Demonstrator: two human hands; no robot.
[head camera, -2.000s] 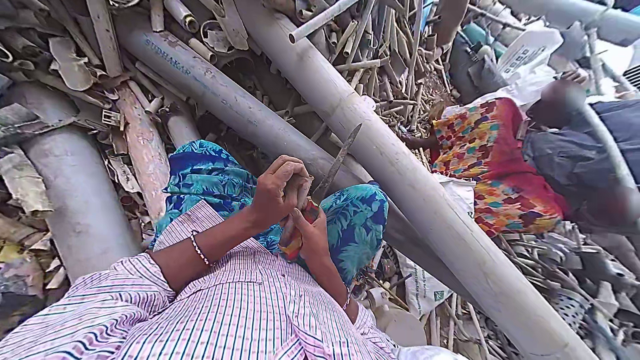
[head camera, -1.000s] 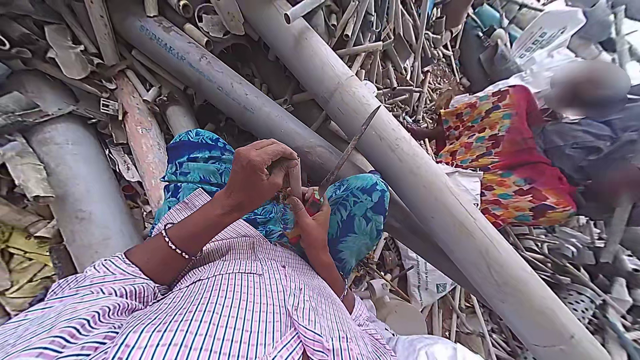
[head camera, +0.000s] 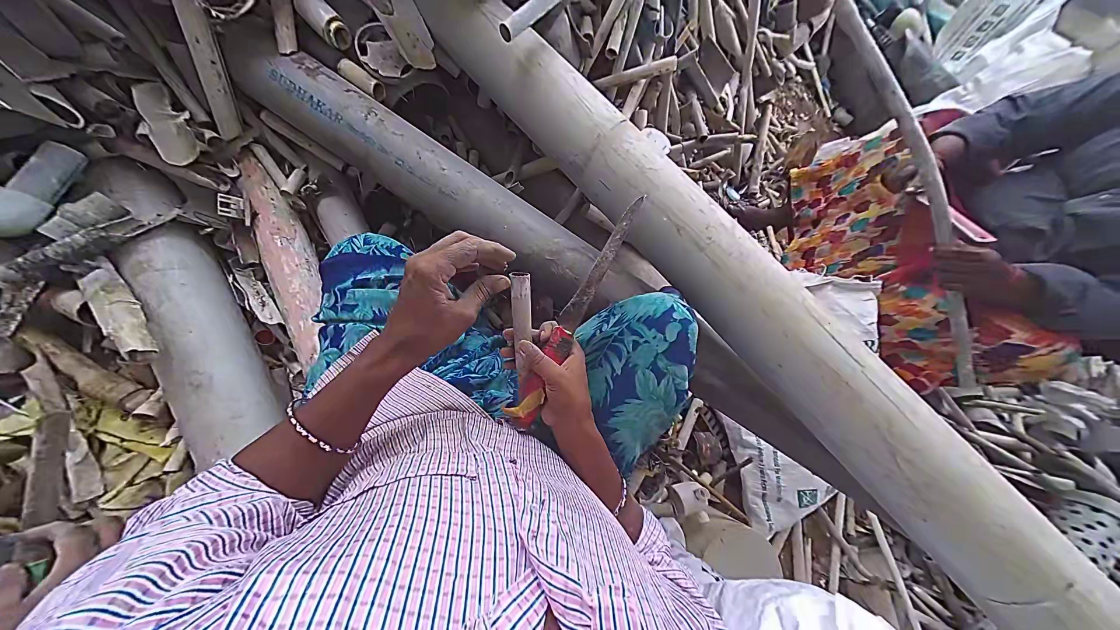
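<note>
My right hand (head camera: 560, 376) is closed around the red and yellow handle of a knife (head camera: 604, 262), whose long, rusty-looking blade points up and to the right. The same hand holds a short, narrow grey plastic pipe (head camera: 521, 306) upright beside the handle. My left hand (head camera: 451, 284) is just left of the pipe's top end, its thumb and forefinger apart; no object shows plainly between them. Both hands are above my lap, over blue leaf-patterned cloth (head camera: 634, 359).
Large grey plastic pipes (head camera: 700, 227) cross diagonally beyond my knees, and another thick pipe (head camera: 197, 324) lies at left. Broken pipe pieces (head camera: 166, 122) surround me. At right, a person's hands (head camera: 976, 267) hold a long strip. A printed white sack (head camera: 774, 481) lies below the pipes.
My left hand has come off the pipe piece and its fingers have parted. The pipe piece now stands upright in my right hand. The other person's long strip has moved into fuller view.
</note>
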